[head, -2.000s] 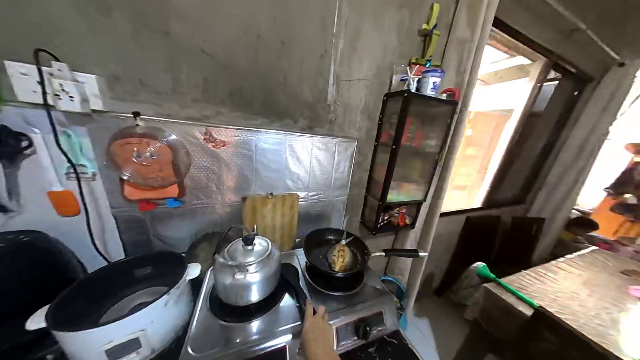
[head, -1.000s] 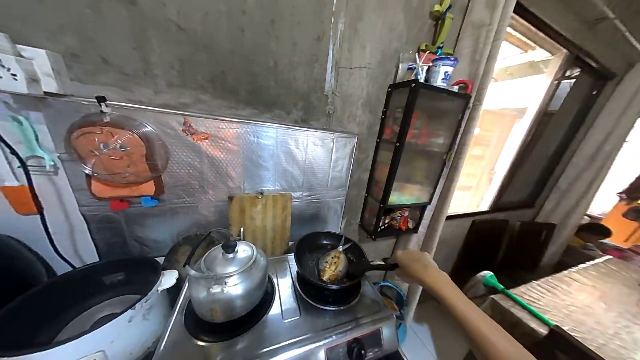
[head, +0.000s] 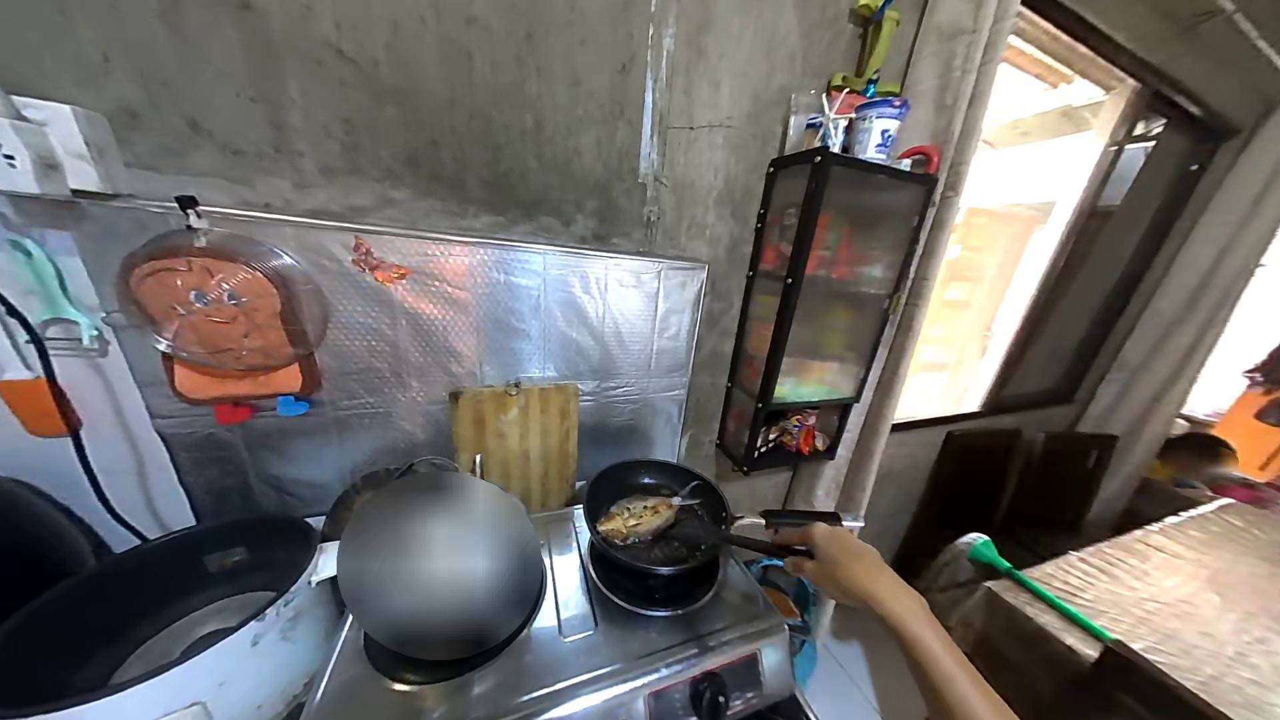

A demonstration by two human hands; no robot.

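Observation:
My right hand (head: 835,562) is closed on the black handle of a spatula (head: 745,540), whose dark blade reaches into a black frying pan (head: 690,480) beside the fish. A browned whole fish (head: 637,518) lies in the pan, its tail toward the right. The pan sits on the right burner of a steel gas stove (head: 640,650), its own handle (head: 800,517) pointing right, just above my hand. On the left burner is a rounded vessel (head: 440,565), blurred now; earlier frames show a metal kettle there. My left hand is not in view.
A large white cooker with a dark inner pot (head: 250,650) stands left of the stove. A wooden cutting board (head: 515,440) leans on the foil-covered wall. A black cabinet (head: 820,300) hangs at right. Beyond a green-handled brush (head: 1050,600) and a table (head: 1180,570), part of a person (head: 1195,460) shows.
One second ago my right hand was at the pan's handle; now it holds the spatula lower down, with the blade in the pan. In the oldest frame a hand was at the stove's front.

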